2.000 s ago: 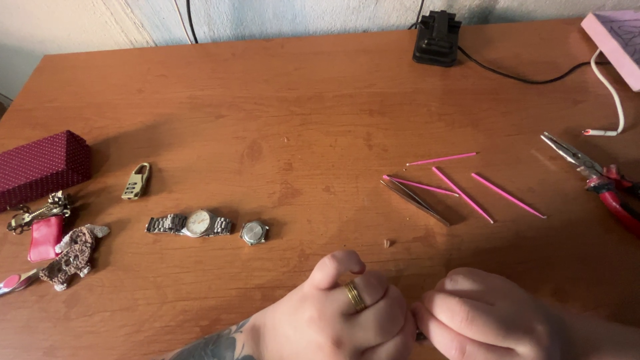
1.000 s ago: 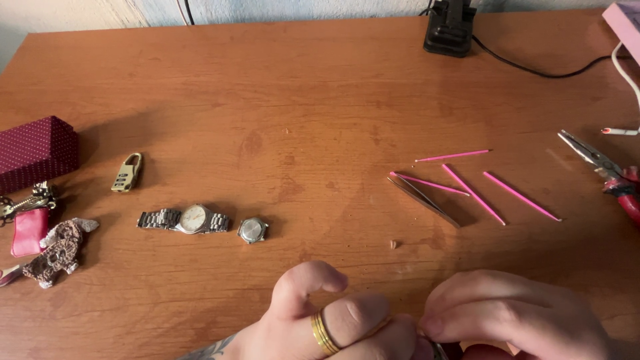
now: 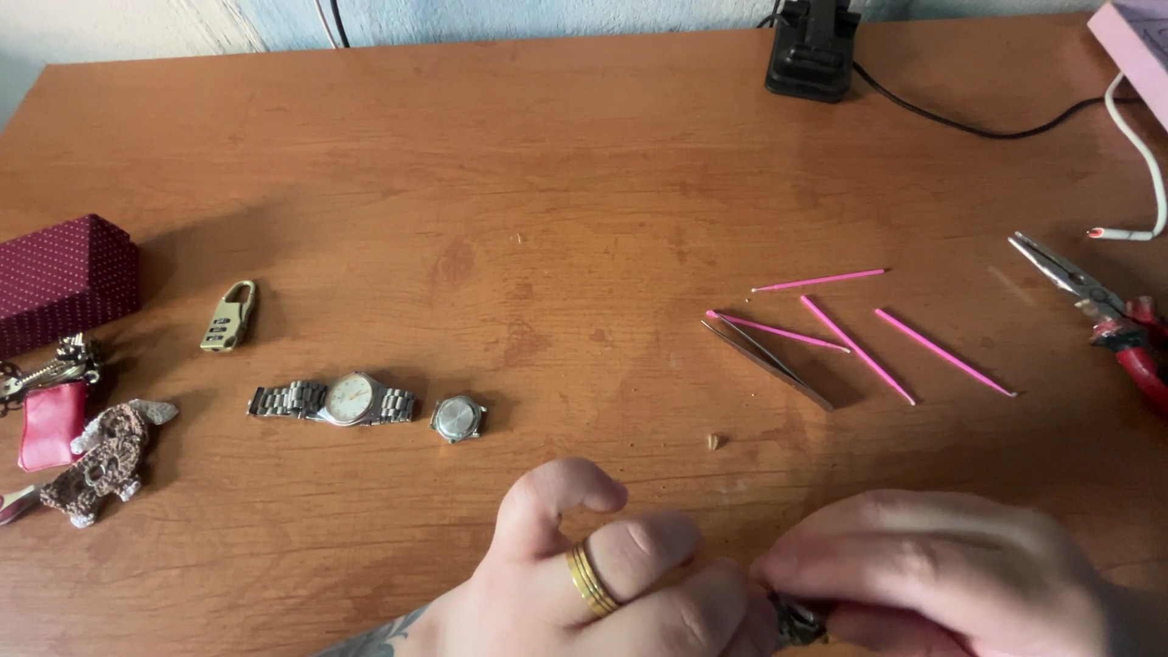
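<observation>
At the bottom edge, my left hand, with gold rings on one finger, meets my right hand. Between them shows part of a small dark, shiny metal object, pinched by the right fingers; the hands cover most of it. Metal tweezers lie beyond the hands, one end by a pink micro applicator stick. Several like sticks lie around them. A tiny brownish piece rests nearer my hands. To the left are a wristwatch with a metal bracelet and a watch case without a strap.
Red-handled long-nose pliers lie at right, below a white cable and a pink box. A black stand is at the back. At left are a combination padlock, a maroon dotted box, keys and a crocheted figure.
The dark metal object between my hands shows more than two seconds ago. My hands stay close together at the bottom edge. The things lying on the table have not plainly moved.
</observation>
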